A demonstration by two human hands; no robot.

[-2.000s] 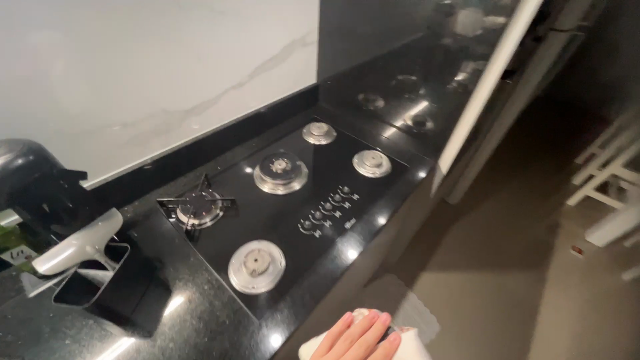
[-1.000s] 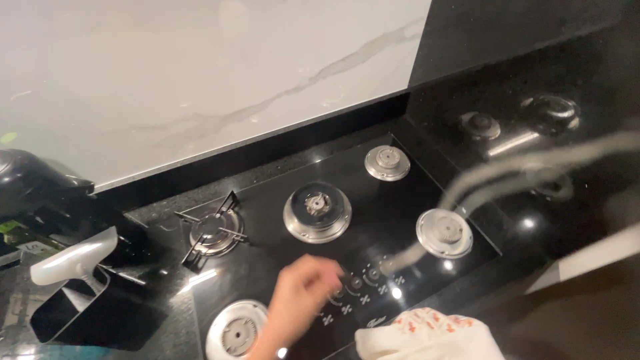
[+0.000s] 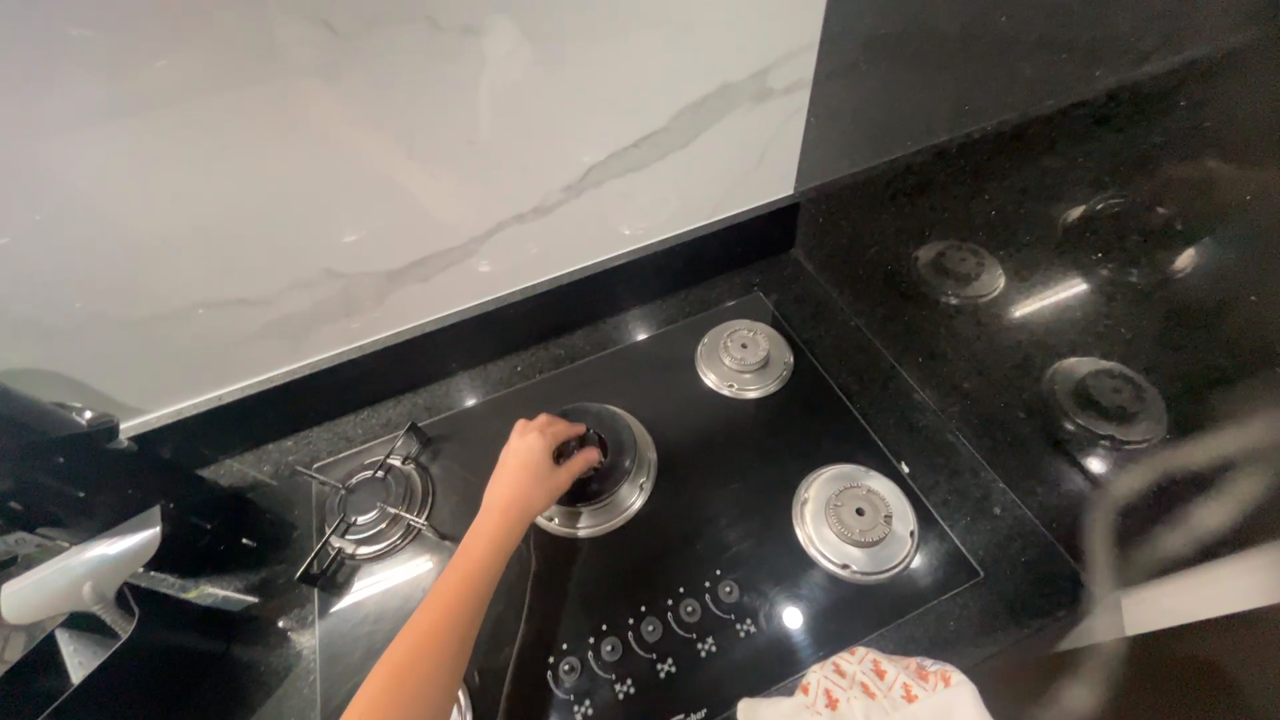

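Observation:
My left hand [image 3: 540, 465] reaches over the black glass gas cooktop [image 3: 690, 510], its fingers curled at the inner edge of the black ring on the large central burner [image 3: 618, 500]. Whether it grips the ring cannot be told. At the bottom right lies a white cloth with an orange-red pattern [image 3: 870, 688]; my right hand does not show. A black pan support [image 3: 375, 505] stands on the left rear burner. Two steel burners, the rear right one [image 3: 745, 352] and the front right one [image 3: 858, 520], have no supports on them. Control knobs [image 3: 651, 629] line the front.
A white-headed squeegee or similar tool [image 3: 85, 565] stands in a dark holder at the left. Behind the cooktop rises a marbled wall panel [image 3: 400, 180]. A glossy black surface [image 3: 1000, 330] at the right reflects the burners. A blurred pale curved shape crosses the lower right.
My left hand has moved from near the knobs up to the central burner. The patterned cloth shows lower in the view than one second ago.

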